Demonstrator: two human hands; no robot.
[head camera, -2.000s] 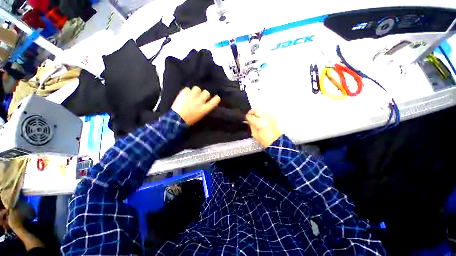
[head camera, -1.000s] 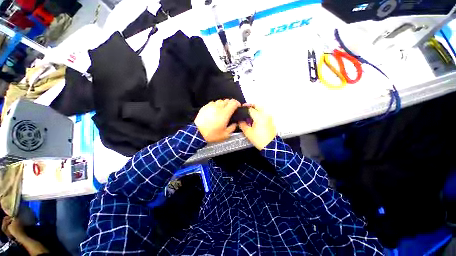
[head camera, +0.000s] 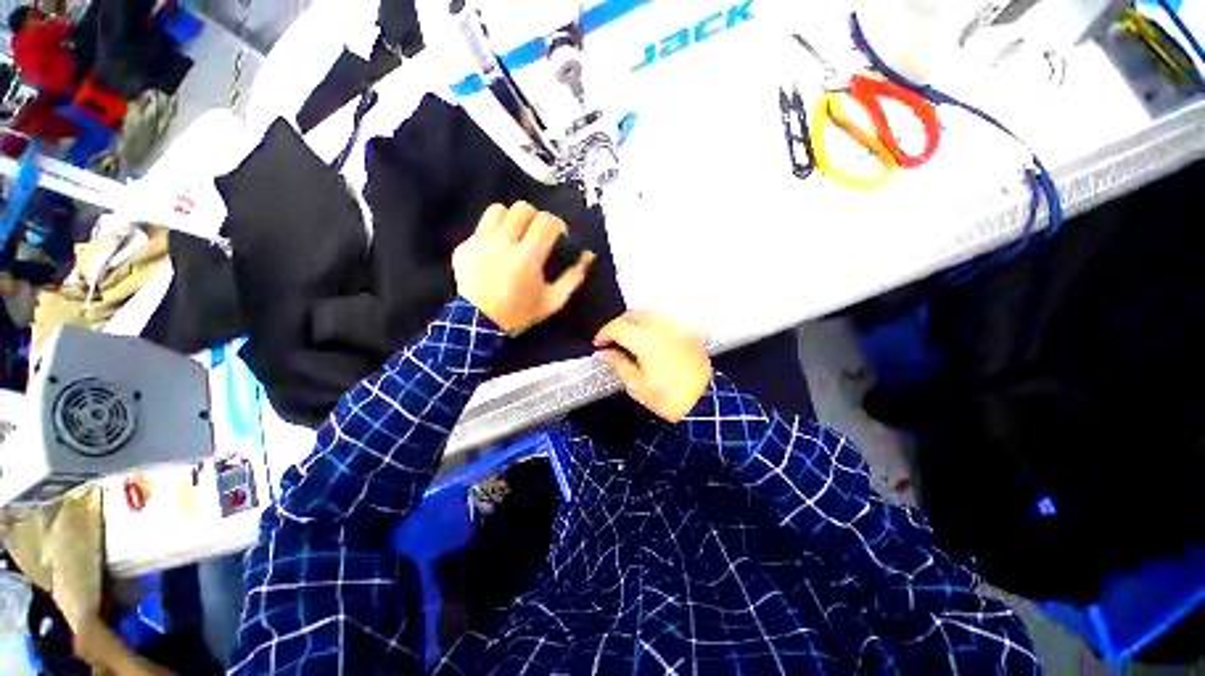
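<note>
A large matte black garment panel (head camera: 436, 185) lies under my hands and spreads to the left on the white machine table. My left hand (head camera: 519, 268) presses on the panel with bent fingers, below and left of the presser foot. My right hand (head camera: 657, 363) pinches the panel's edge between thumb and fingertips at the table's front edge. The presser foot and needle area (head camera: 588, 165) of the sewing machine sit at the panel's right edge; the needle tip is too small to tell.
Black thread snips (head camera: 796, 131) and scissors with yellow and red-orange loops (head camera: 875, 130) lie right of the machine. A dark blue cord (head camera: 1037, 198) hangs over the table edge. A blue bin (head camera: 430, 528) is below. A grey vented machine (head camera: 119, 403) stands left. Another person's arm (head camera: 112, 650) shows lower left.
Since one second ago, my left hand has moved up and left from beside my right hand, onto the panel. My right hand is slightly lower at the panel's edge. The camera view has tilted.
</note>
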